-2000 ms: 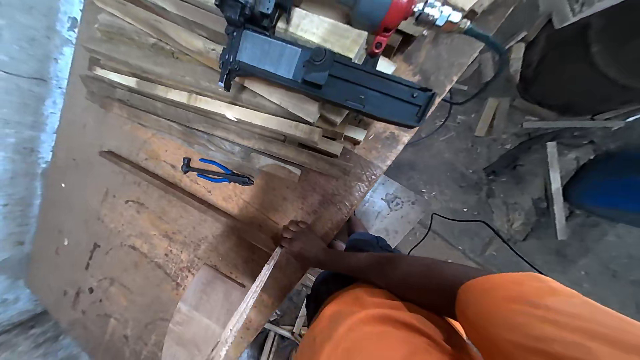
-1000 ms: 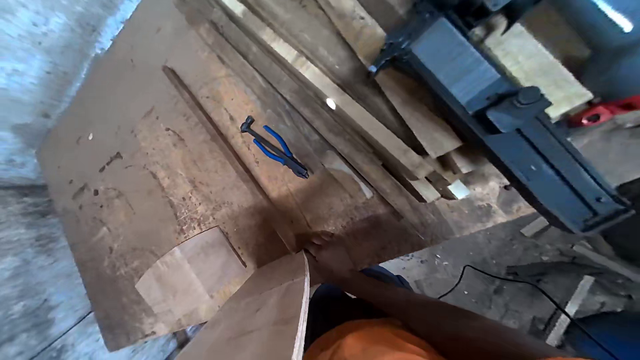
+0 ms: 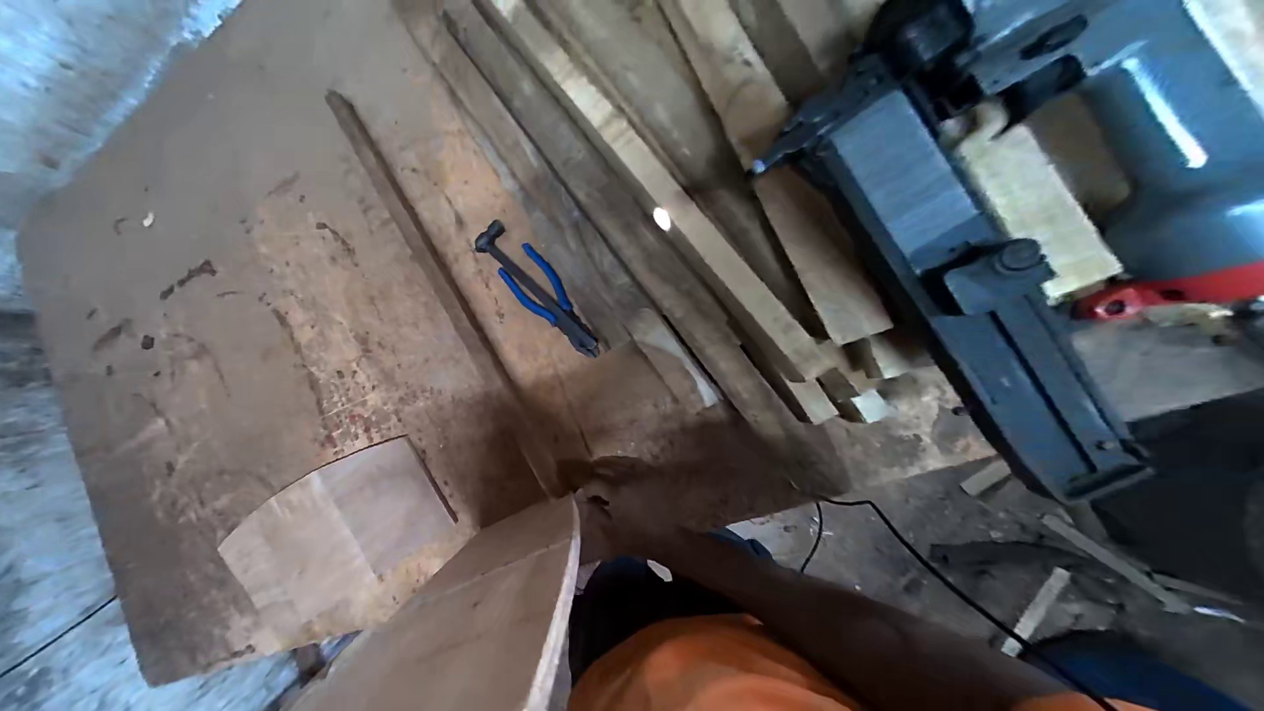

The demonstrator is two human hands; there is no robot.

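My right hand (image 3: 602, 504) is at the near edge of the wooden table (image 3: 197, 395), beside the upper corner of a curved plywood panel (image 3: 474, 612); shadow hides its fingers, and whether they grip the panel or the strip cannot be told. A thin wooden strip (image 3: 434, 276) runs across the tabletop to that hand. My left hand is out of view. Blue-handled pliers (image 3: 545, 296) lie beside a dark tool with a hammer-like head (image 3: 491, 237), right of the strip. A smaller curved plywood piece (image 3: 346, 523) lies flat at the table's near left.
Several wooden battens (image 3: 671, 207) lie along the table's right side. A black and grey pneumatic nailer (image 3: 987, 296) with a red part (image 3: 1136, 298) rests over them. A black cable (image 3: 889, 533) and wood scraps (image 3: 1042, 607) lie on the floor at the right.
The view has swung and come closer to the table. The curved panel, seen nearly edge-on two seconds ago, now shows its broad face.
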